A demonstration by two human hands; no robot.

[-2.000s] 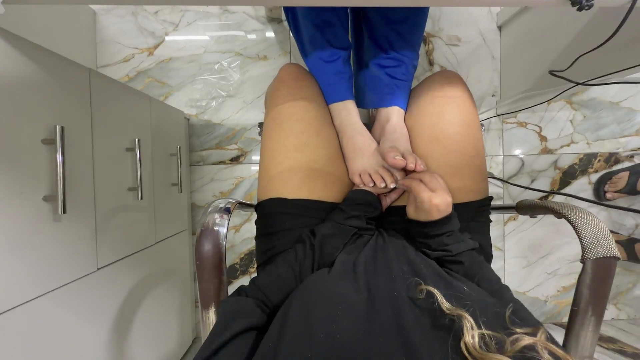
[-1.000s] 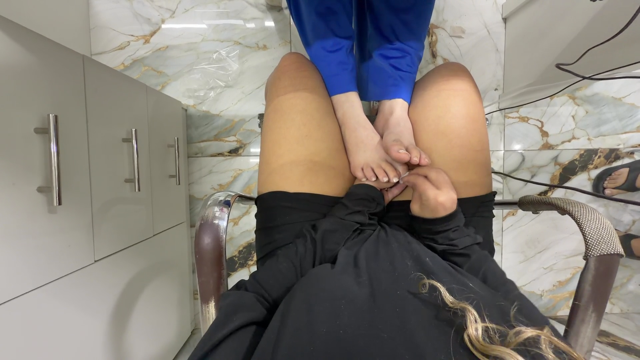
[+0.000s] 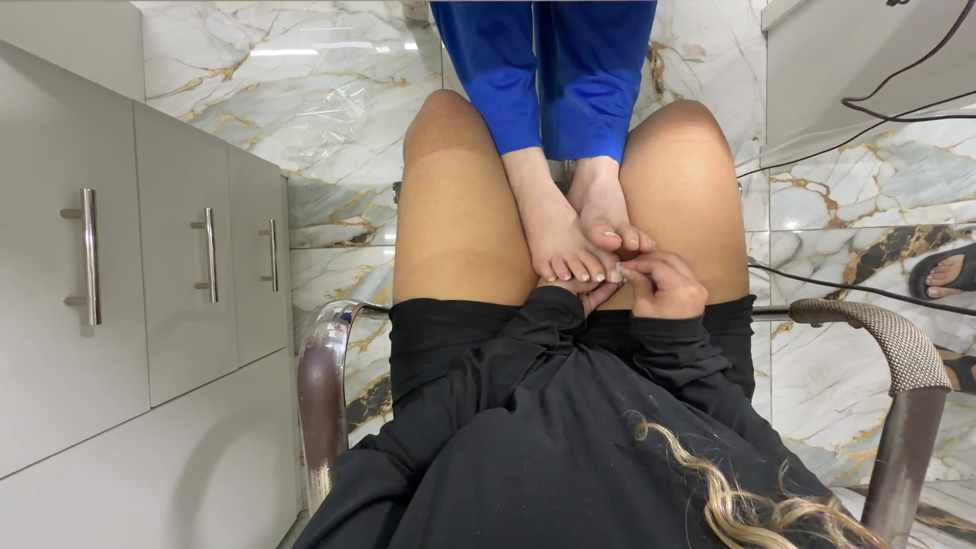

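Two bare feet of another person in blue trousers (image 3: 591,80) rest between my thighs. The foot on the left (image 3: 553,225) has pale-tipped toenails and lies over my left hand (image 3: 596,296), whose fingers show under and beside its toes. My right hand (image 3: 667,284) is at the big toe of that foot, thumb and fingertips pinched on a small whitish thing too small to name. The other foot (image 3: 602,200) sits just above, partly behind the first, its toes close to my right fingers. Much of my left hand is hidden by the foot and my black sleeve.
Grey cabinets with metal bar handles (image 3: 91,257) stand on the left. Around me are the chair's armrests (image 3: 324,381), the right one partly covered in woven material (image 3: 877,328). Black cables (image 3: 862,287) run at the right, near a person's sandalled foot (image 3: 945,273). Clear plastic (image 3: 332,114) lies on the marble-patterned floor.
Both hands stay at the toes of the left-hand foot. My right fingers have shifted only slightly there; the feet hold nearly the same place.
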